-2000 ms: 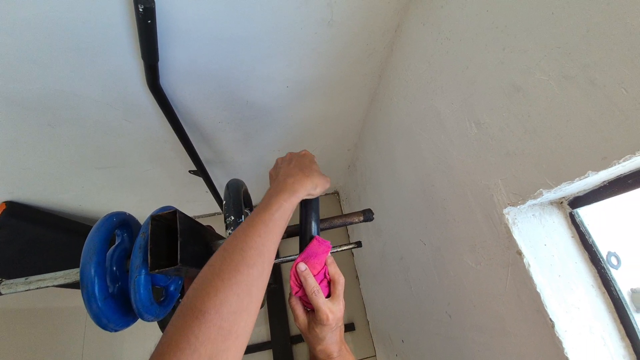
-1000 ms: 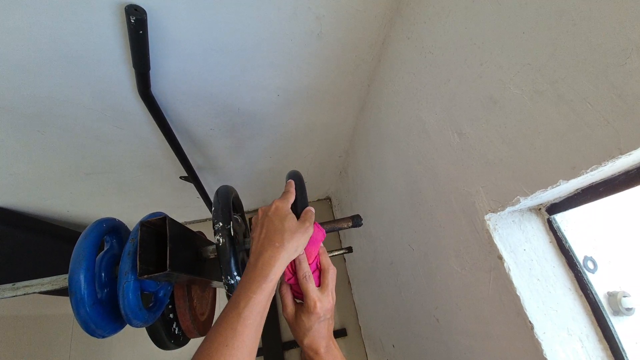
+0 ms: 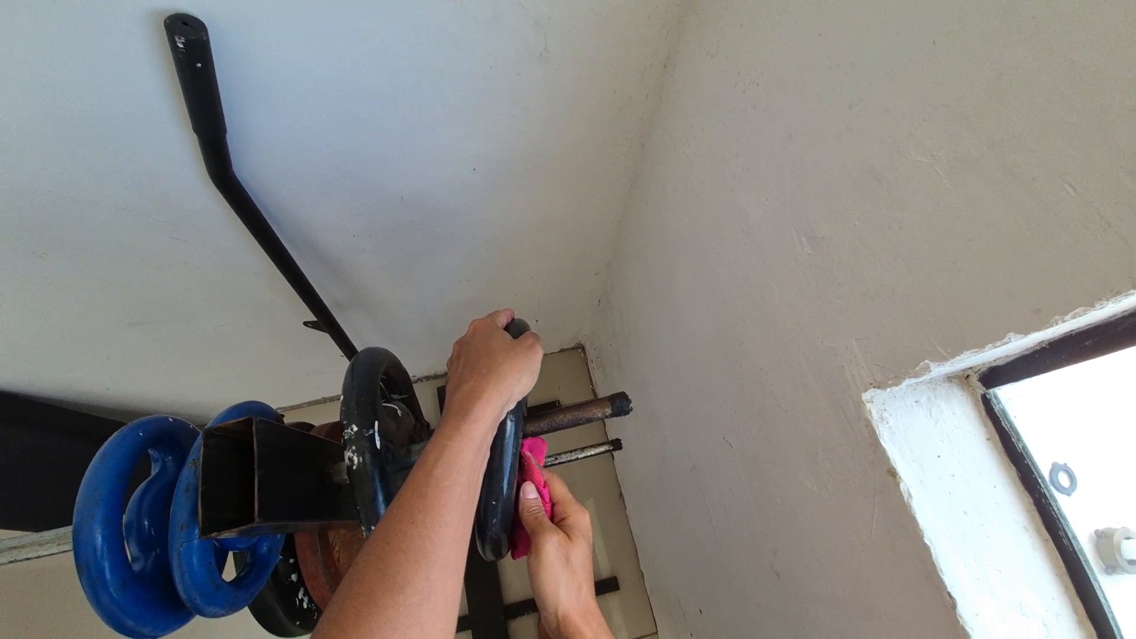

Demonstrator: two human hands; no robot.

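A black weight plate hangs edge-on on a metal rack peg. My left hand grips the plate's upper rim, fingers curled over it. Lower down on the plate's right side, my right hand holds a bright pink cloth against the surface. Just left of my left forearm stands another black plate with chipped paint. Part of the held plate is hidden behind my left hand and forearm.
Blue weight plates and a square steel tube are at the left. A bent black bar leans on the wall. A thinner rod sticks out below the peg. At the right, a wall meets a window frame.
My left hand has moved back up to the top of the plate's rim. My right hand with the pink cloth is now lower against the plate's right side.
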